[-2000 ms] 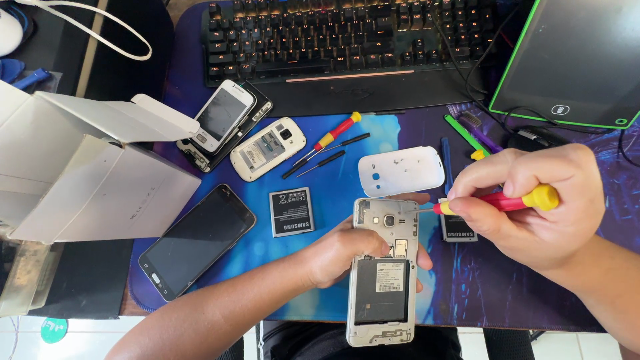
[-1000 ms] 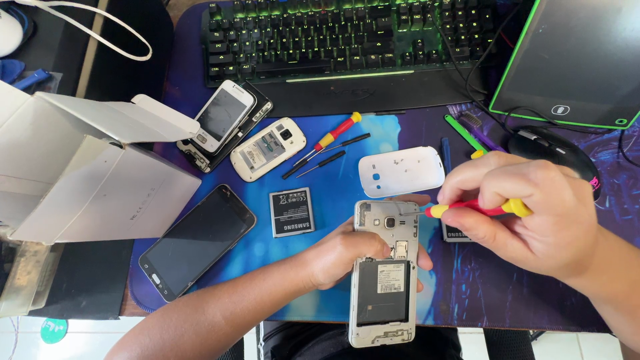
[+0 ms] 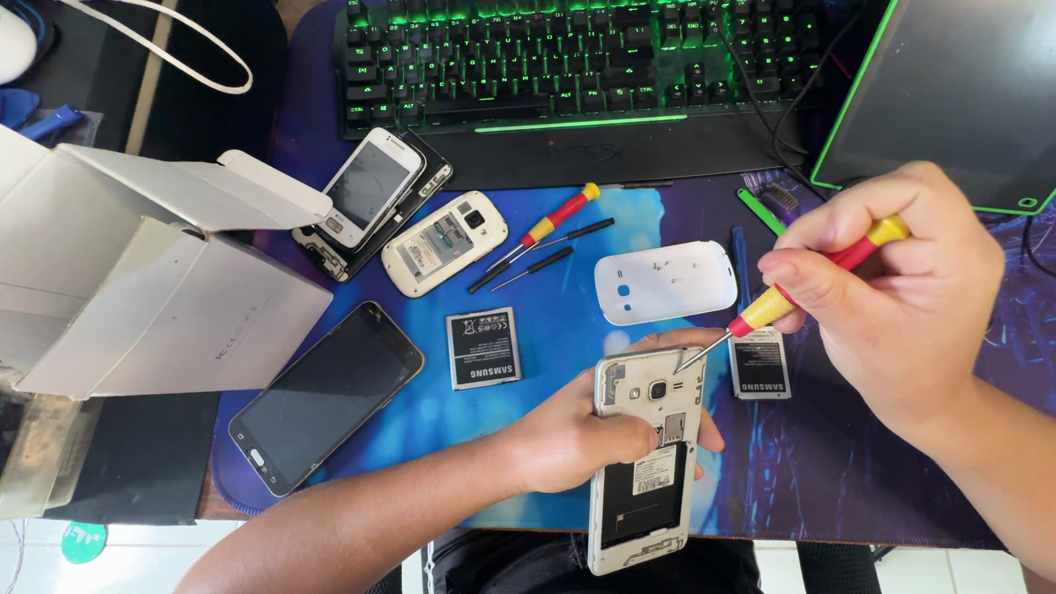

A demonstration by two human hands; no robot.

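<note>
My left hand grips a smartphone whose back cover is off, its thumb over the upper middle and its fingers behind. The phone's battery bay is empty. Between the thumb and fingers of my right hand is a red and yellow screwdriver, slanting down to the left. Its tip is at the phone's upper right, near the camera; contact is unclear. Above the phone lies a white back cover with tiny screws on it. One Samsung battery lies to the left, another to the right.
A dark smartphone lies left beside an open white box. Behind are stacked phones, a white phone body and several screwdrivers. A lit keyboard spans the back, with a green-edged tablet at right.
My right hand and the screwdriver have shifted, and the shaft now slants more steeply over the phone's top. The left hand still grips the phone. The keyboard's lights went from orange to green.
</note>
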